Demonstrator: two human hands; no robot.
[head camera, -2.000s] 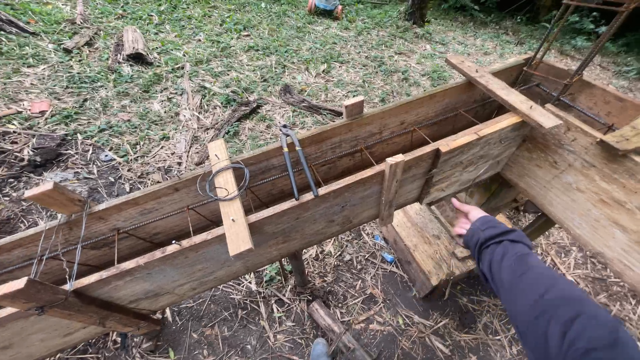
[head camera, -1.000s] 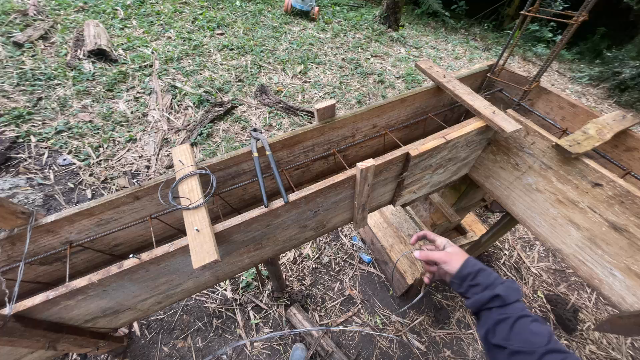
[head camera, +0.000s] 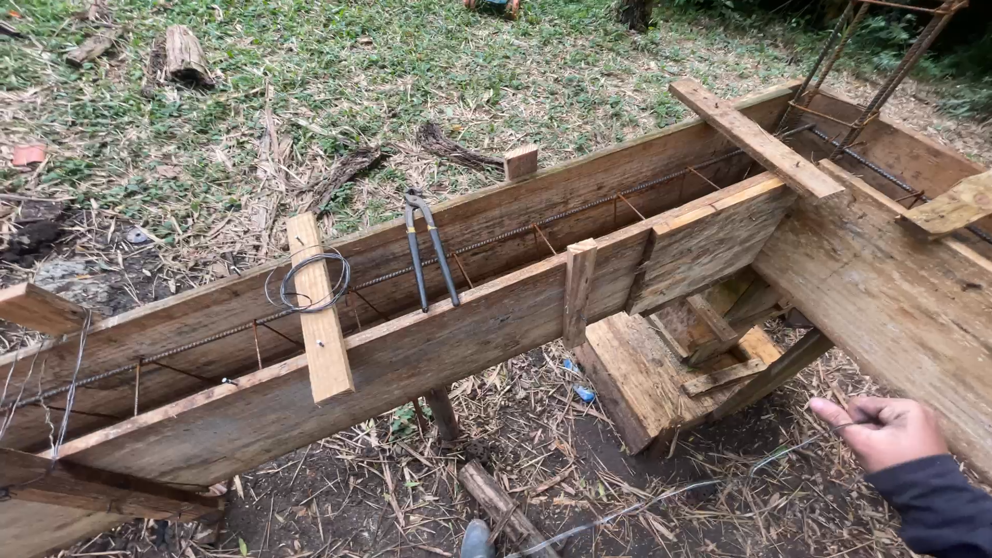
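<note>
My right hand (head camera: 891, 430), in a dark sleeve, pinches a thin metal wire (head camera: 682, 490) that trails down and left over the ground. No left hand shows. Left of my hand runs a long wooden formwork trough (head camera: 434, 341) with ribbed rebar (head camera: 496, 239) and thin rusty stirrups inside. End-cutting nippers (head camera: 430, 252) with dark handles lie across the trough, their jaws on the far board. A coil of wire (head camera: 345, 279) rests on a short wooden cleat (head camera: 329, 360) with nails in it, which bridges both boards.
Another cleat (head camera: 756, 136) spans the trough near an upright rebar cage (head camera: 876, 93). A second formwork board (head camera: 891, 287) slopes down at the right. Below stand a wooden box form (head camera: 635, 380) and a short log (head camera: 504, 504). Twisted wire (head camera: 74, 380) ties the boards at the left.
My right hand, with nothing plainly in it two seconds ago, now holds the wire. It has moved right and lower, away from the box form, and the wire's trailing length shows more clearly.
</note>
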